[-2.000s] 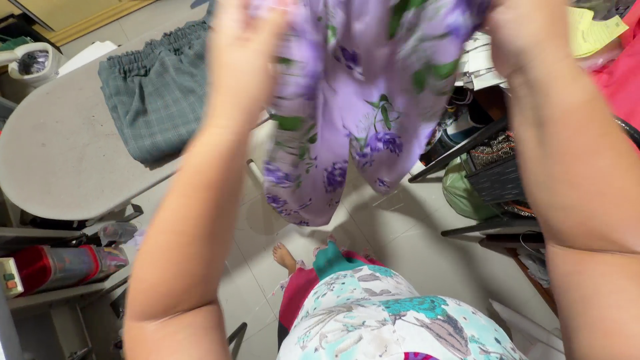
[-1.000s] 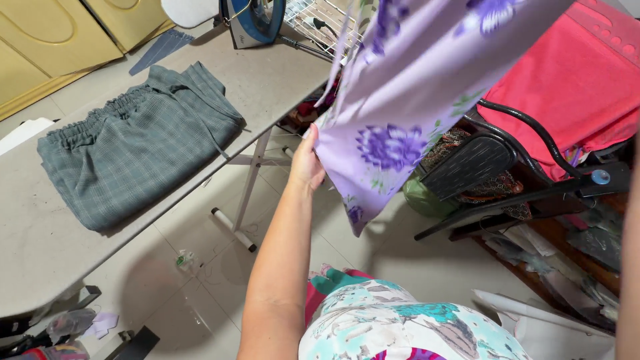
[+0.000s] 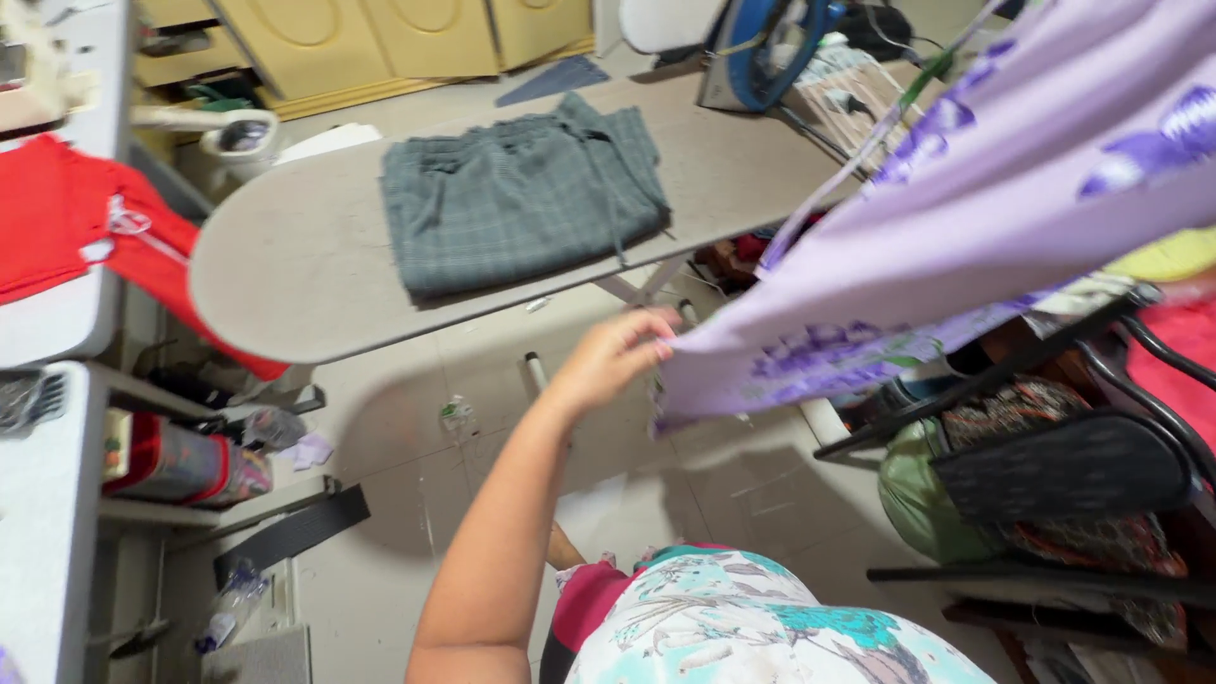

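My left hand (image 3: 622, 351) pinches the lower edge of a lilac garment with purple flowers (image 3: 912, 275), which stretches up toward the upper right. My right hand is outside the frame, so its hold on the cloth cannot be seen. Folded gray-green plaid trousers with an elastic waist (image 3: 522, 204) lie on the ironing board (image 3: 294, 256), beyond my left hand. A blue clothes iron (image 3: 765, 52) stands upright at the board's far right end.
At left, a red garment (image 3: 57, 228) drapes over a white table (image 3: 38, 503). A black-framed chair (image 3: 1064, 465), a green bag (image 3: 921, 494) and pink cloth crowd the right side. Yellow cabinet doors (image 3: 418, 38) stand behind the board. Small scraps lie on the tiled floor.
Both hands held up the lilac garment at first; now it slants to the upper right, with its edge in my left hand. My right hand has left the view. The trousers remain on the board.
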